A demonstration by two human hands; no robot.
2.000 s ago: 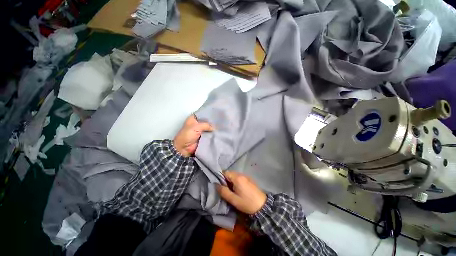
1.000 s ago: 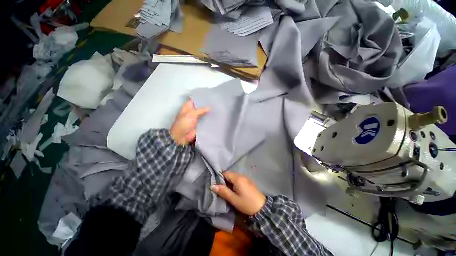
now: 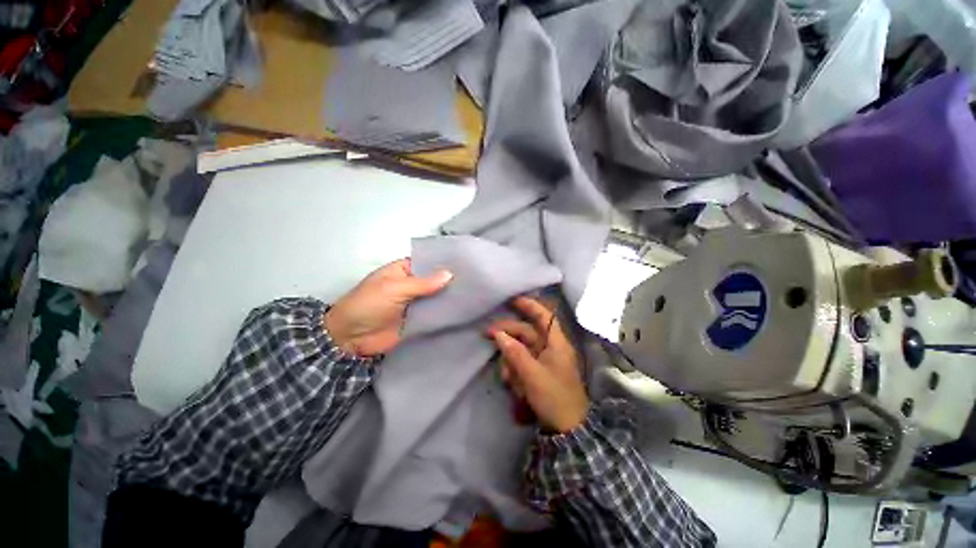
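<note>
A large soft grey garment panel [image 3: 428, 407] lies across the table and hangs toward my lap. My left hand [image 3: 369, 308] holds its upper left edge, with the thumb on top of the cloth. My right hand [image 3: 544, 364] is at the panel's right side, fingers curled at the cloth just below a folded edge; the fingertips are partly against the cloth. The cream-white sewing machine head [image 3: 749, 310] with a blue round logo stands to the right of my right hand. Its needle area is not clearly visible.
Stacked cut pieces [image 3: 391, 96] lie on a brown board [image 3: 289, 91] beyond, with a white strip [image 3: 268, 155] at its edge. A grey heap [image 3: 696, 96] and purple cloth [image 3: 904, 161] lie behind the machine. Scraps cover the left floor. A black cable [image 3: 824, 514] is lower right.
The view has shifted right. My right hand has moved up along the panel, closer to my left hand's level. The cloth below is more spread out, and its upper part is folded over.
</note>
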